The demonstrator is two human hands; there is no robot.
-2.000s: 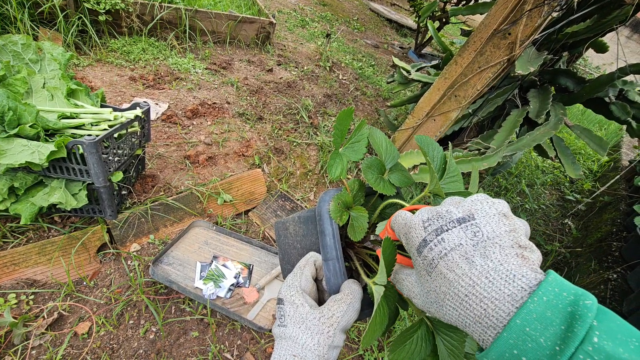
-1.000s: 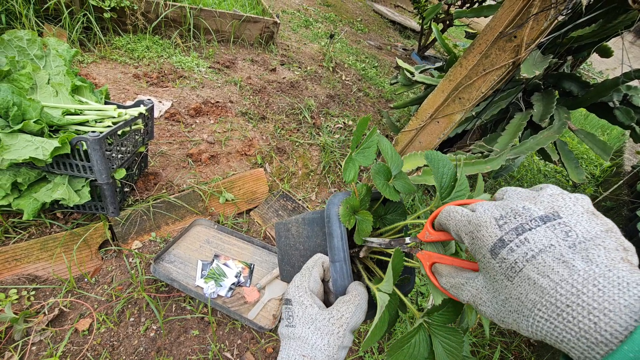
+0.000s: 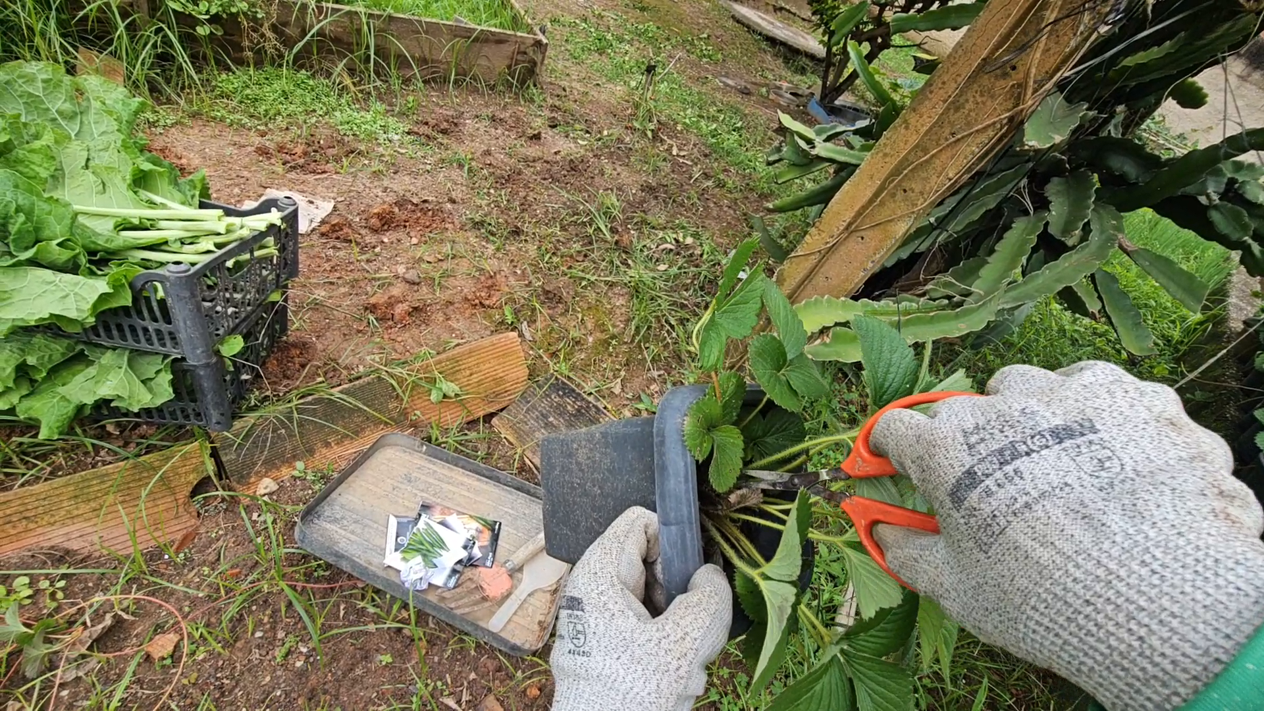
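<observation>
My left hand (image 3: 637, 617), in a grey knitted work glove, grips the rim of a black plastic pot (image 3: 597, 484) that lies tipped on its side. A strawberry plant (image 3: 780, 370) with toothed green leaves spreads out of the pot's mouth toward the right. My right hand (image 3: 1076, 504), gloved alike, holds orange-handled garden snips (image 3: 874, 484). The blades reach in among the stems at the pot's mouth; leaves partly hide their tips, and whether they touch a stem I cannot tell.
A shallow tray (image 3: 370, 469) holds seed packets (image 3: 439, 546) and a pale plastic utensil (image 3: 533, 588). Wooden edging boards (image 3: 365, 420) run behind it. Black crates (image 3: 193, 306) of large leaves stand at left. A slanting post (image 3: 908, 148) and cactus stems (image 3: 1037, 267) rise at right.
Two seconds ago my right hand was in among the leaves nearer the pot; it moved right, showing the snips. Since one second ago it has shifted slightly, with the blades deeper among the stems.
</observation>
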